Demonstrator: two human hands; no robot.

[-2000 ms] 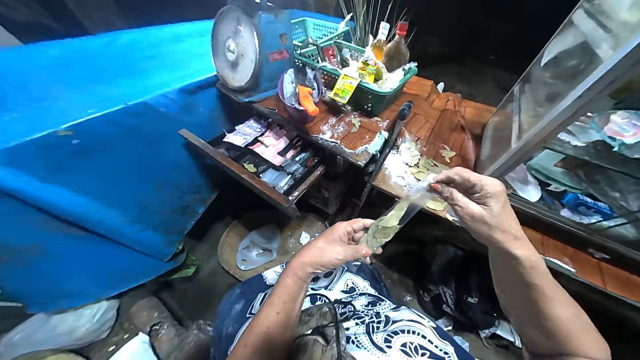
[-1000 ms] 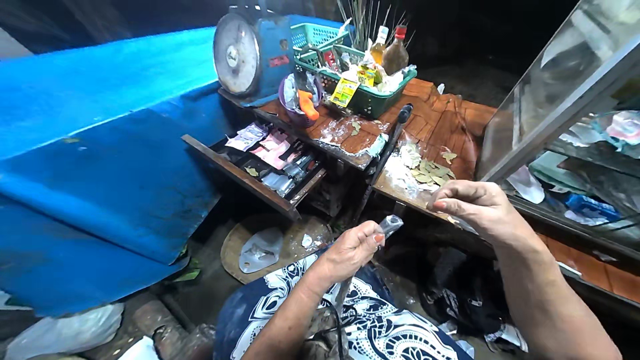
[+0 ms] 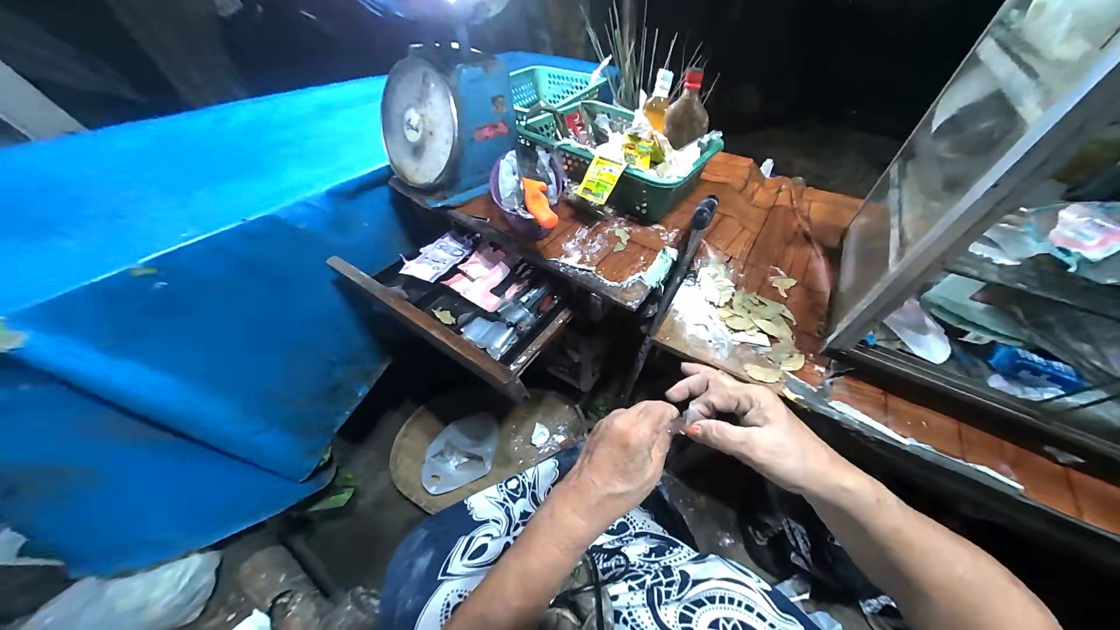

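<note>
Both my hands meet above my lap, just in front of the table's edge. My left hand (image 3: 623, 451) is closed around a clear plastic bag (image 3: 682, 422), of which only a small piece shows. The thumb and forefinger of my right hand (image 3: 739, 418) pinch that piece, with the other fingers raised. What is inside the bag is hidden by my hands. Beyond my right hand, a pile of dried leaves (image 3: 759, 322) lies on the table beside white scraps (image 3: 700, 302).
An open wooden drawer (image 3: 420, 328) holds paper and small plastic bags. Behind it stand a dial scale (image 3: 422, 122), a purple container (image 3: 516, 219) and a green basket (image 3: 652, 194) with packets and bottles. A glass-fronted cabinet (image 3: 954, 201) stands right. A round board (image 3: 407, 451) bears a plastic bag (image 3: 464, 455).
Two seconds ago a clear bag of dried leaves stretched between my hands. My right hand has come back from beside the leaf pile to meet my left hand.
</note>
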